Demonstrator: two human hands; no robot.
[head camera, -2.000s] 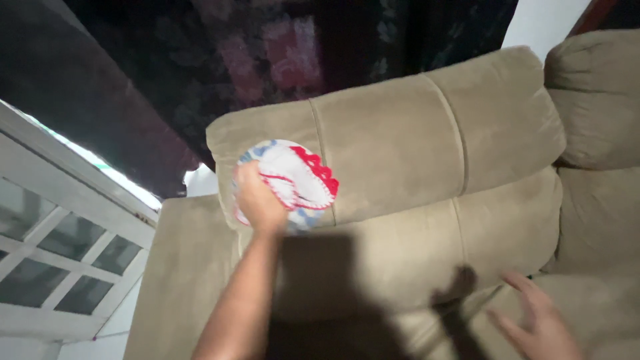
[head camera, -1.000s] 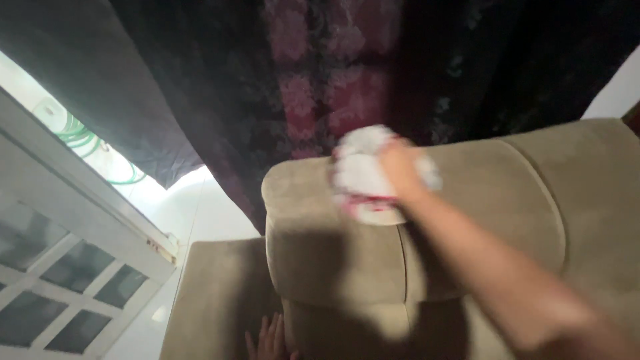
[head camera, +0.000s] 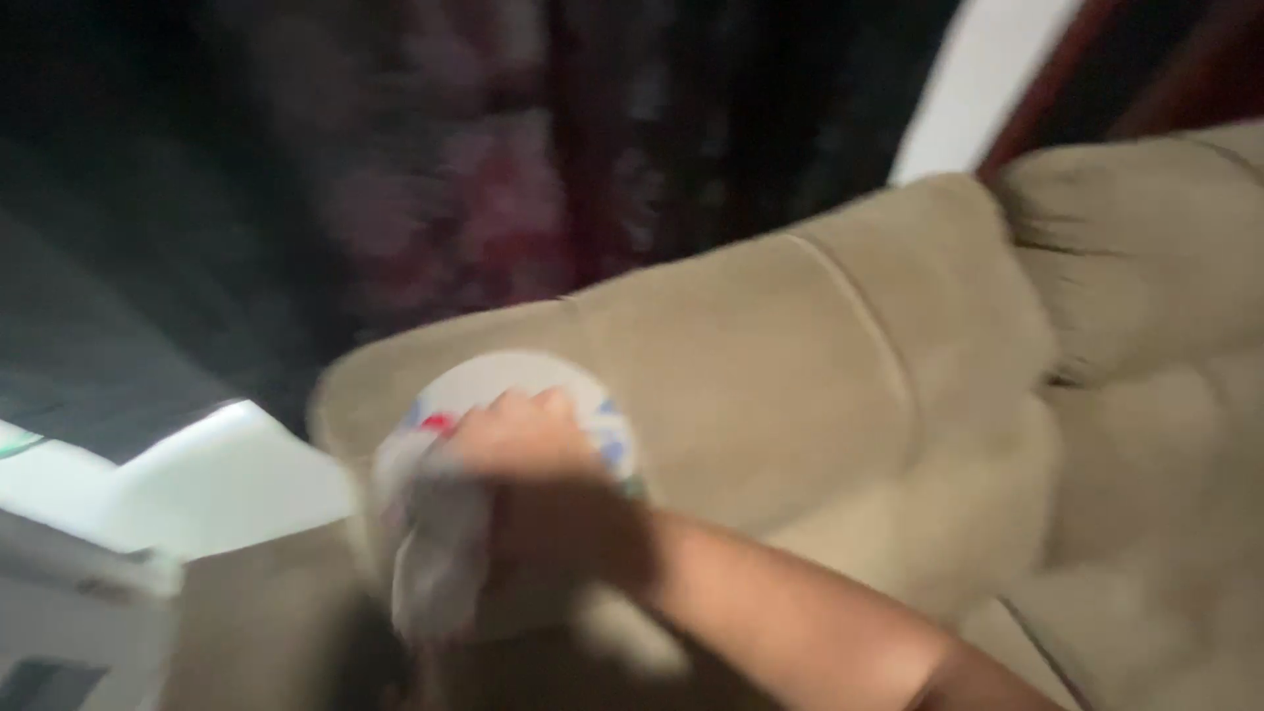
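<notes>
My right hand (head camera: 533, 444) is closed on a white cloth (head camera: 444, 553) with red and blue patches, its forearm reaching in from the lower right. The cloth looks rounded at its upper edge, and a bunched grey-white part hangs below and left of my fingers. Hand and cloth are against the left end of the tan sofa backrest (head camera: 731, 365). Motion blur hides the fingertips and the exact contact. My left hand cannot be made out; the area below the cloth is in deep shadow.
A dark curtain with reddish floral patches (head camera: 494, 197) hangs behind the sofa. A white paned door (head camera: 79, 592) stands at lower left beside bright floor (head camera: 237, 484). More sofa cushions (head camera: 1155, 276) extend right.
Two seconds ago my left hand held the cloth; one second ago, as now, my right hand had it. My left hand, at the bottom one second ago, is no longer discernible.
</notes>
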